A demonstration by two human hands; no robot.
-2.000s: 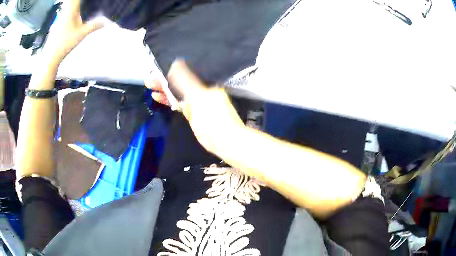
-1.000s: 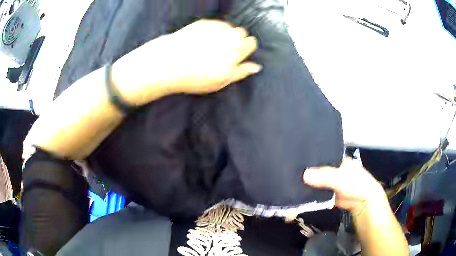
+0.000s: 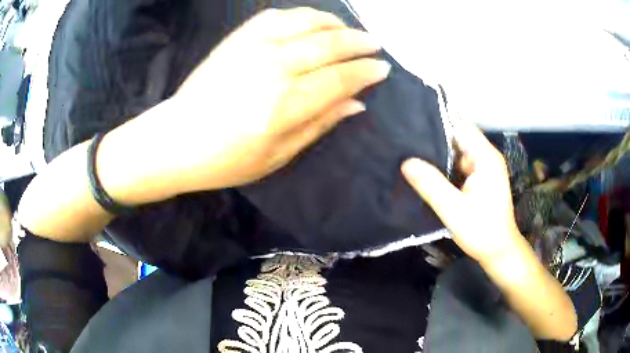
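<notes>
A large dark garment piece with a whitish edge is spread over the table's front edge and hangs towards the lap. My left hand lies on top of the cloth at upper centre, palm down, with its fingers pointing right and a little apart. My right hand holds the cloth's right edge, with the thumb on top and the other fingers partly hidden at or under the edge. The cloth has folds at its upper left.
The white table shows at upper right, overexposed. A bit of the blue crate and a brown piece show at lower left. Thin strands and a twisted cord are at right. The lap with beige braid is below.
The dark cloth was pulled over the table edge towards the lap, then shifted slightly up and left. My left hand came from far left onto it. My right hand moved to its right edge.
</notes>
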